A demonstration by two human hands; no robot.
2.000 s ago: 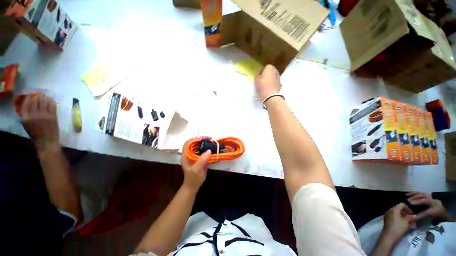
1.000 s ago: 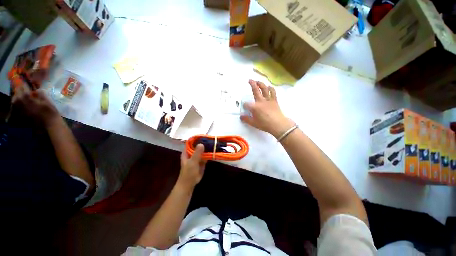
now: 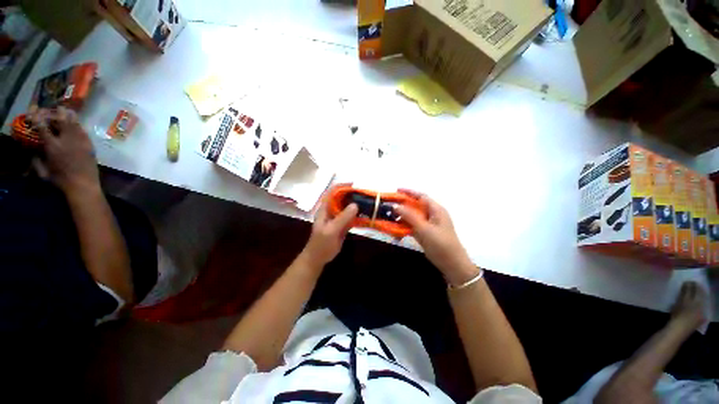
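A coiled orange cable (image 3: 378,224) with black parts inside its loop and a pale band across it is held just over the table's front edge. My left hand (image 3: 334,229) grips its left end. My right hand (image 3: 432,232) grips its right end. A white printed retail box (image 3: 251,155) lies on the table just left of the cable, its open end and flap facing the cable. Small printing or a clear item, too faint to tell, shows on the table (image 3: 504,197) beyond my hands.
A row of upright retail boxes (image 3: 645,207) stands right. Brown cartons (image 3: 475,39) stand at the back, with yellow paper (image 3: 430,96) near one. A yellow-green slim object (image 3: 173,140) and a clear bag (image 3: 120,125) lie left. Another person's hand (image 3: 66,150) holds orange cable; another person's arm shows lower right.
My right hand has come back from the table's middle and now holds the cable's right end. The cable has moved slightly right and up. The person at left has shifted their hands.
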